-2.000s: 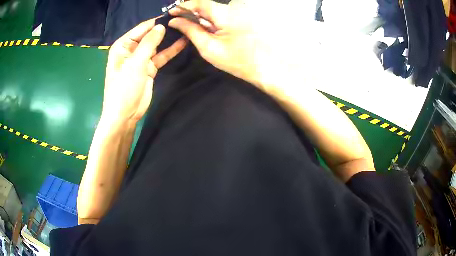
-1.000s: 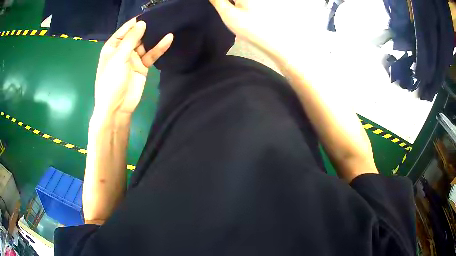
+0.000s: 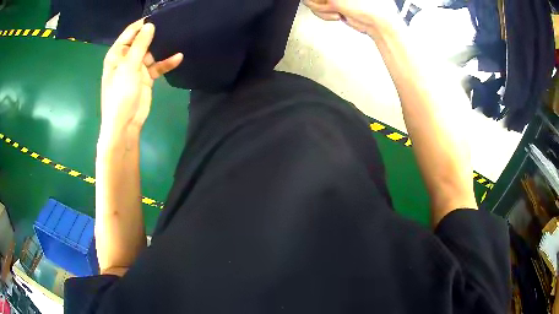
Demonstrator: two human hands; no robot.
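Note:
A dark navy garment (image 3: 208, 40) hangs at the top centre over the table's front edge, and its upper part is cut off by the picture's top. My left hand (image 3: 132, 67) pinches its left edge between thumb and fingertips, with the lower fingers spread. My right hand (image 3: 343, 11) is at the top edge, to the right of the garment and apart from it, with fingers curled. A small dark spot shows at the right fingers, but I cannot tell whether they hold something.
The white table (image 3: 325, 61) runs to the right. A dark navy heap (image 3: 527, 61) and small navy scraps (image 3: 486, 95) lie on it. More navy cloth (image 3: 92, 21) hangs at the upper left. A blue crate (image 3: 66, 236) stands on the green floor (image 3: 55, 104).
My hands have moved apart: the left one to the left with the garment's edge, the right one away to the right. The navy cloth now spreads wider between them.

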